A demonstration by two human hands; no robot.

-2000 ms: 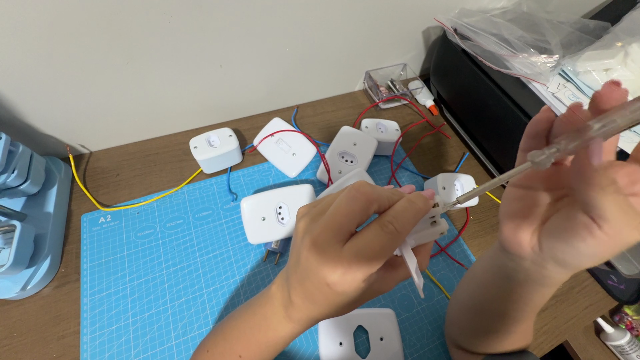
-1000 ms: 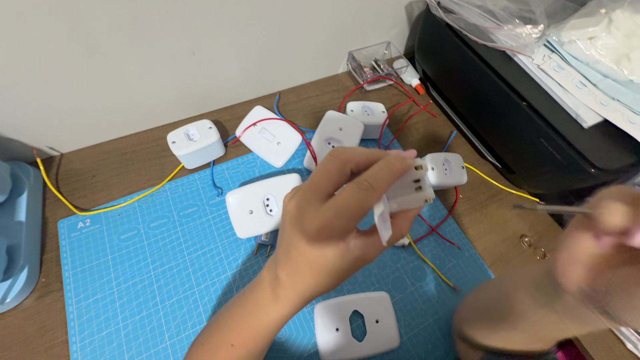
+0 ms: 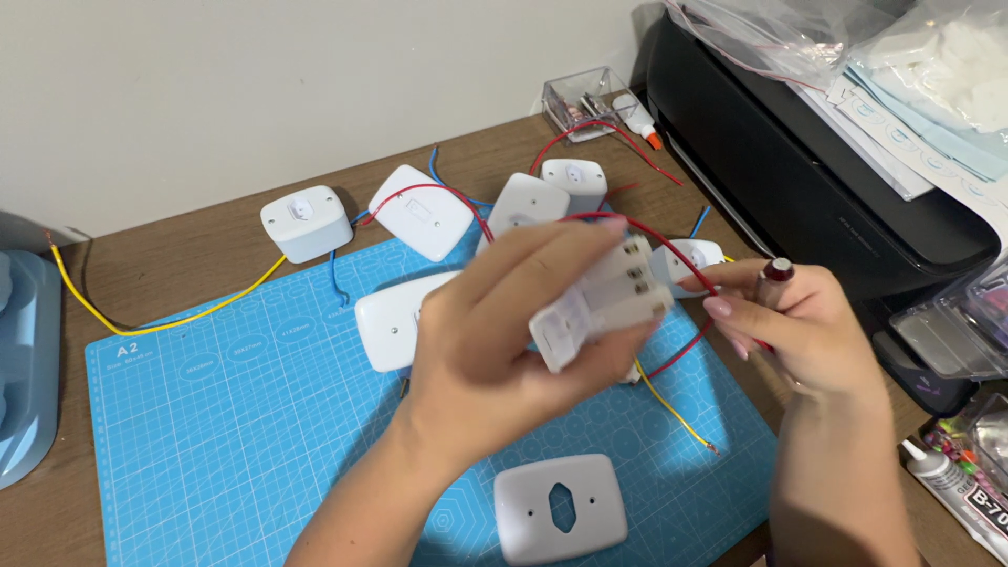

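My left hand [image 3: 504,339] grips a white plastic electrical socket module [image 3: 606,291], its row of metal terminals turned up to the right. My right hand [image 3: 795,331] pinches a red wire [image 3: 693,272] between thumb and forefinger and also holds a screwdriver, whose handle end [image 3: 778,272] sticks up; its tip is hidden. Below the hands a white cover plate [image 3: 561,508] with a hexagonal opening lies on the blue cutting mat [image 3: 236,394]. White socket boxes [image 3: 307,224] with wires stand behind, and another socket plate [image 3: 394,327] is partly hidden by my left hand.
A black printer [image 3: 787,173] carrying bags and papers stands at the right. At the back are a clear box [image 3: 591,102] and a glue bottle [image 3: 639,122]. A blue tray [image 3: 31,362] is at the left, and a glue tube [image 3: 957,488] lies at the lower right.
The screwdriver tip was at the socket module two seconds ago, then the right hand moved away right. The right hand is now back near the module, with a red wire in its fingers.
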